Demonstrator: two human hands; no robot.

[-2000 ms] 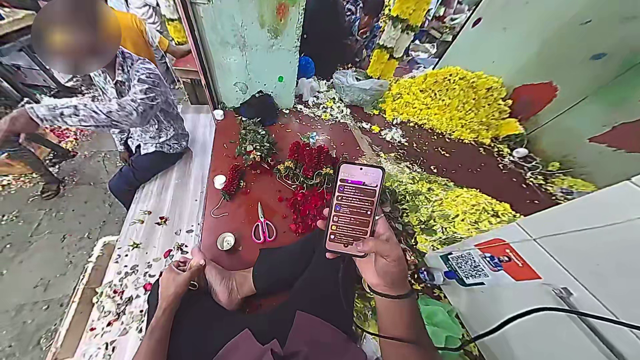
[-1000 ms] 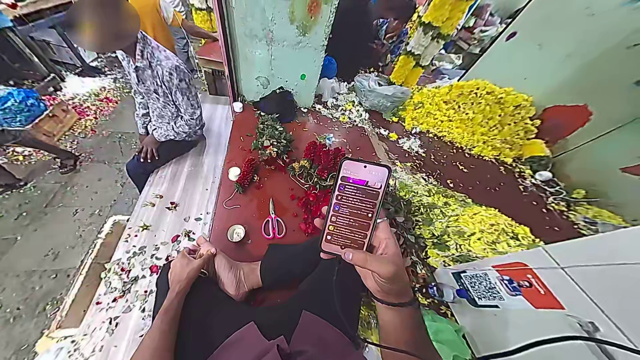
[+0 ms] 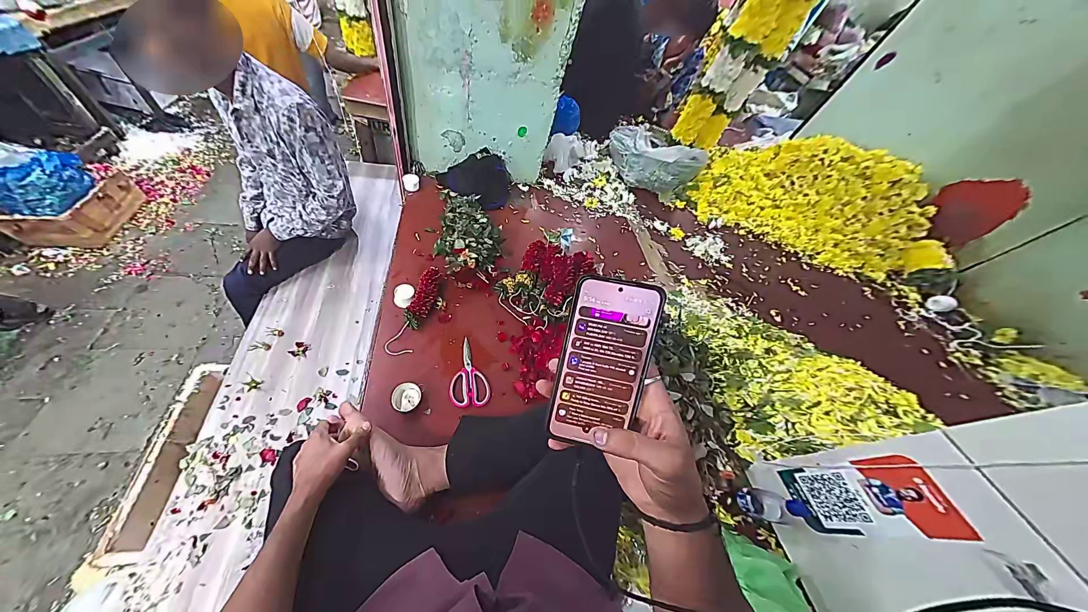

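My right hand [image 3: 650, 450] holds a smartphone [image 3: 605, 361] upright, its lit screen facing me. My left hand [image 3: 327, 450] rests by my bare foot [image 3: 404, 472], fingers curled against the toes; whether it grips them I cannot tell. On the red surface in front lie scissors with pink handles [image 3: 470, 387], points away from me. A small round container [image 3: 406, 397] stands left of them. Beyond are a short red flower string [image 3: 424, 297], a bunch of red flowers [image 3: 557, 272] with loose petals, partly behind the phone, and a bundle of green leaves [image 3: 467, 236].
A person [image 3: 285, 153] sits at left on the white ledge [image 3: 374, 221], which bears scattered petals. Yellow flowers are heaped at back right [image 3: 816, 204] and right [image 3: 790, 382]. A plastic bottle [image 3: 765, 504] lies by a tiled block [image 3: 1028, 459] with a printed card.
The seated person's arm, stretched out to the left two seconds ago, now rests on the leg. My right hand still holds the phone, and my left hand stays at the foot.
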